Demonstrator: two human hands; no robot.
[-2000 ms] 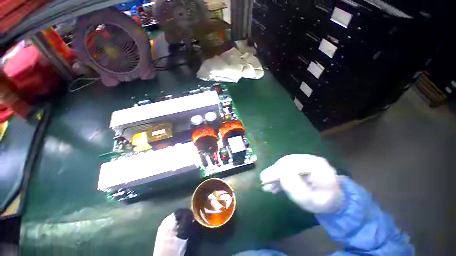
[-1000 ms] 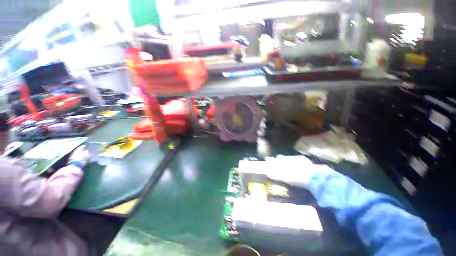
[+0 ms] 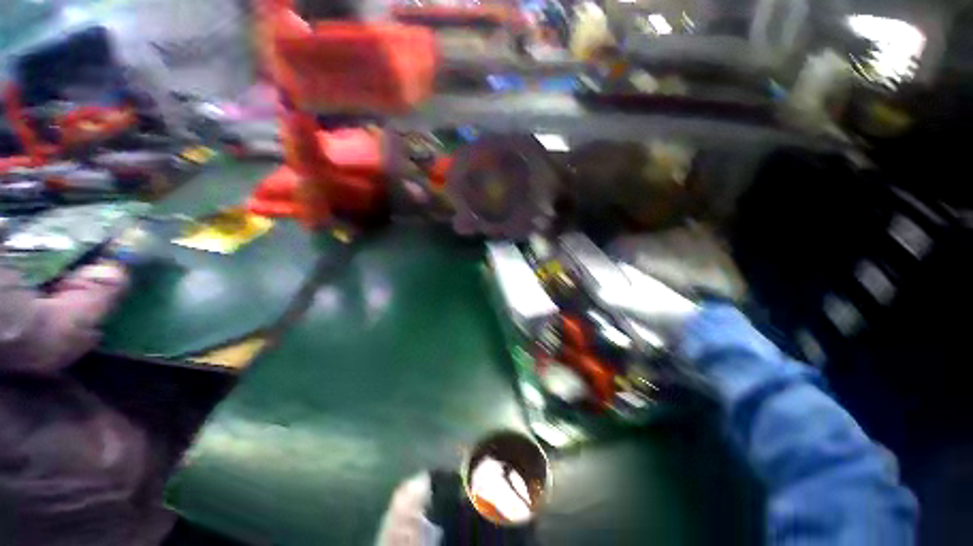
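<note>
The green circuit board (image 3: 530, 397) lies turned on the bench, blurred, its orange-red chokes (image 3: 585, 357) towards me. Two white heatsinks (image 3: 522, 284) run away from me along it. My right hand (image 3: 674, 307), in a white glove, is at the board's right side; it blends with the right heatsink and its fingers cannot be made out. My left hand (image 3: 410, 514), cut off by the bottom edge, holds the round metal cup (image 3: 508, 479) by its dark handle, in front of the board. Amber liquid with a white glare shows in the cup. No brush can be made out.
A green-matted bench (image 3: 395, 320) lies under the board. Behind are a fan (image 3: 493, 188), a pale cloth (image 3: 683, 256) and a metal shelf (image 3: 555, 110). Black totes (image 3: 843, 245) stand at the right. A person's pink sleeve (image 3: 48, 325) is at the left, beside an orange-red stand (image 3: 347, 69).
The view has swung left and up since the first frame. Since the second frame, the board has turned so its chokes face me. My right hand has moved from over the board to its right side.
</note>
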